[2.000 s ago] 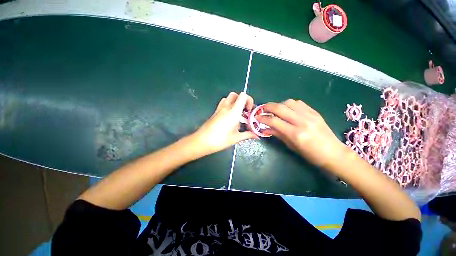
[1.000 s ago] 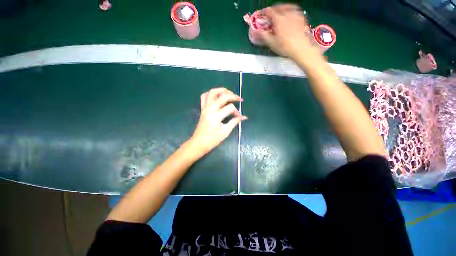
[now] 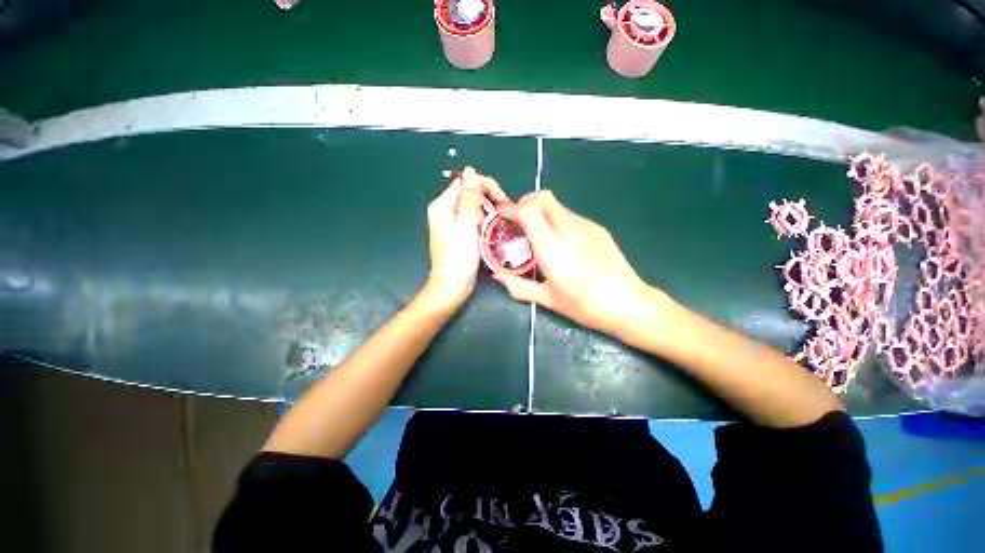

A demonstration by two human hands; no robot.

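Observation:
A pink housing [image 3: 508, 244] is held upright between both hands over the work surface, near the white seam. Its open end faces up and shows a red inner ring and a white patch. My left hand [image 3: 459, 232] is on its left side, with a small dark and pale tip sticking out above the fingers. My right hand [image 3: 567, 259] grips its right side, fingers over the upper rim. The lower part of the housing is hidden by the hands.
Two pink housings, one [image 3: 469, 35] left and one [image 3: 639, 39] right, stand beyond the pale curved rail [image 3: 432, 111]. A pile of pink spoked rings [image 3: 848, 275] lies at the right beside a clear plastic bag [image 3: 961, 391]. One ring [image 3: 790, 218] lies apart.
My right hand has come back from beyond the rail and is now on a housing with my left hand. The left hand was empty a second ago. The view has shifted.

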